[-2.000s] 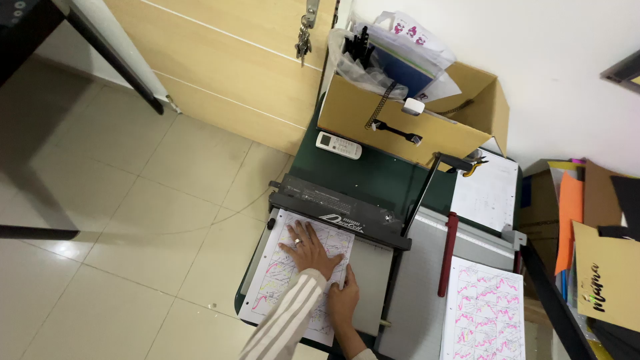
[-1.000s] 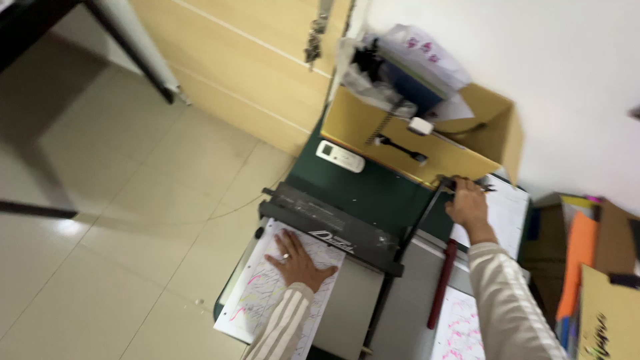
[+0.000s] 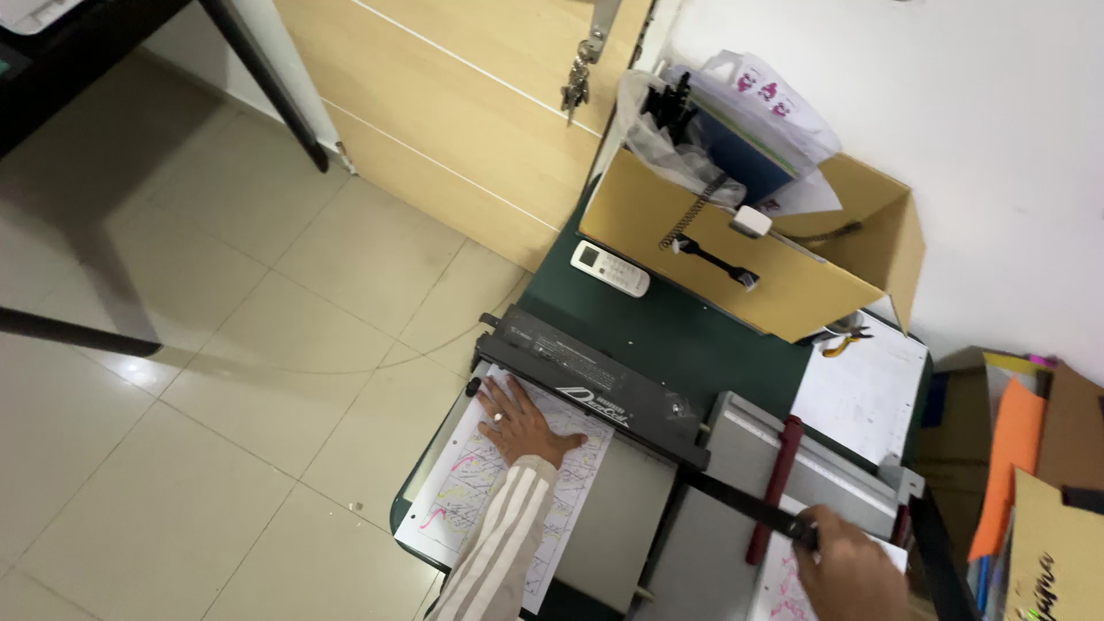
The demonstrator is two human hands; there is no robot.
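Note:
My left hand [image 3: 523, 424], with a ring on it, lies flat with fingers spread on a marked paper sheet [image 3: 455, 498]. The sheet's top edge is at the black bar of a desktop paper punch [image 3: 595, 371]. My right hand [image 3: 849, 561] is closed around the end of the punch's long black lever [image 3: 742, 500], which now lies low to the right. Beneath that hand and lever are a grey paper trimmer [image 3: 699, 552] with a dark red bar [image 3: 774, 492] and another marked sheet [image 3: 785, 573].
Behind the punch stand a white remote control [image 3: 610, 268] and an open cardboard box [image 3: 733, 285] with plastic bags. Yellow-handled pliers [image 3: 845, 342] lie on white paper [image 3: 854, 388] at the right. Folders and an orange sheet [image 3: 1007, 466] stand beyond the green table [image 3: 690, 336].
My right hand left the sheet, reached the raised lever near the box, and has brought it down toward me. My left hand stays on the sheet, its fingers more widely spread than at first.

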